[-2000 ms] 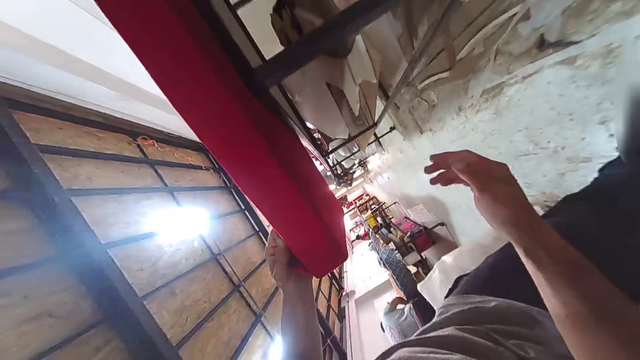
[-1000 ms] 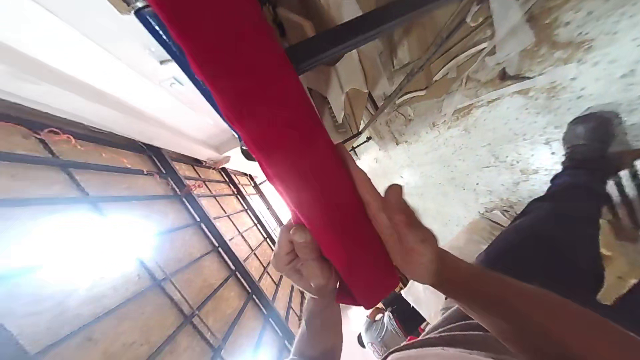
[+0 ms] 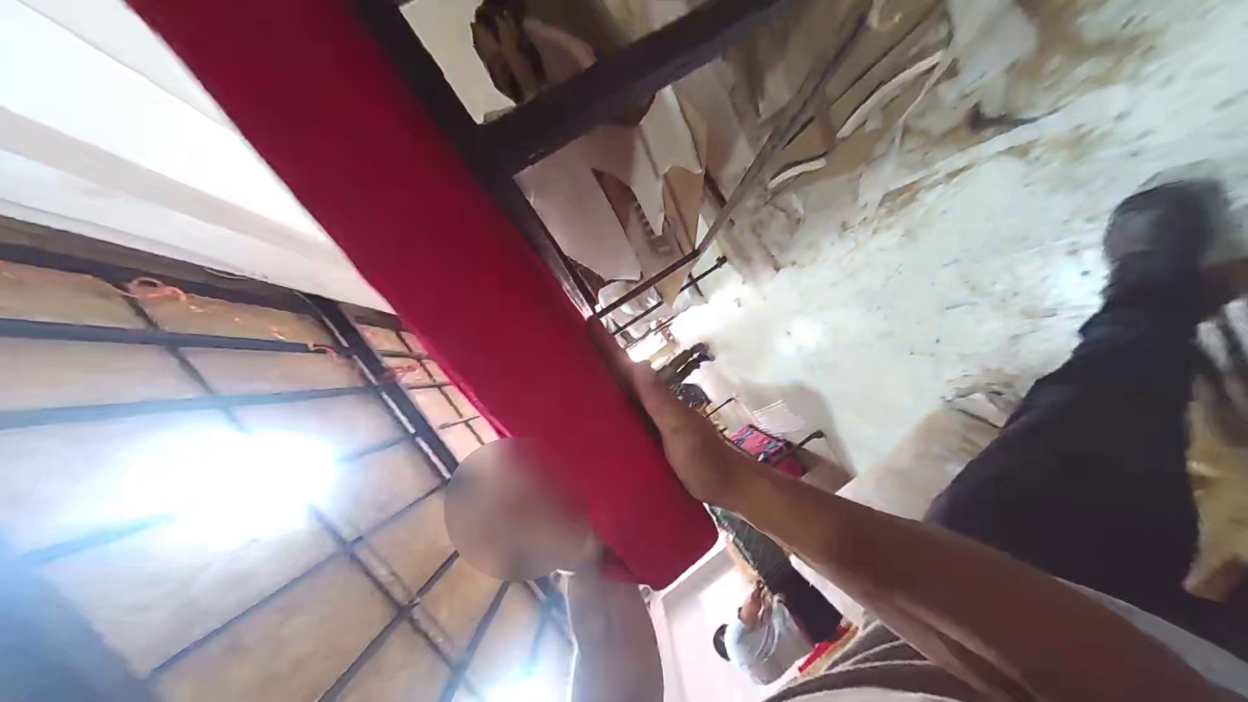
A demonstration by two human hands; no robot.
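A long piece covered in red fabric (image 3: 439, 253) runs diagonally from the upper left to the lower middle of the tilted view. My right hand (image 3: 673, 414) lies stretched along its right side, touching the edge; the fingertips are partly hidden. At the near end, on the opposite side, my left hand (image 3: 522, 512) is against the red fabric, but a round blur covers it, so its fingers and grip do not show. Folded red fabric shows beside that wrist, at the piece's lower end.
A dark metal frame (image 3: 624, 88) adjoins the red piece, with pale sheet scraps (image 3: 653, 166) beyond it. On the right are the stained floor (image 3: 877, 302) and a dark-clothed leg with a shoe (image 3: 1092, 409). Another person (image 3: 765, 639) is farther off at the bottom.
Two seconds ago my right hand was raised away from the red piece; now it touches its side. My left hand has stayed near the piece's lower end.
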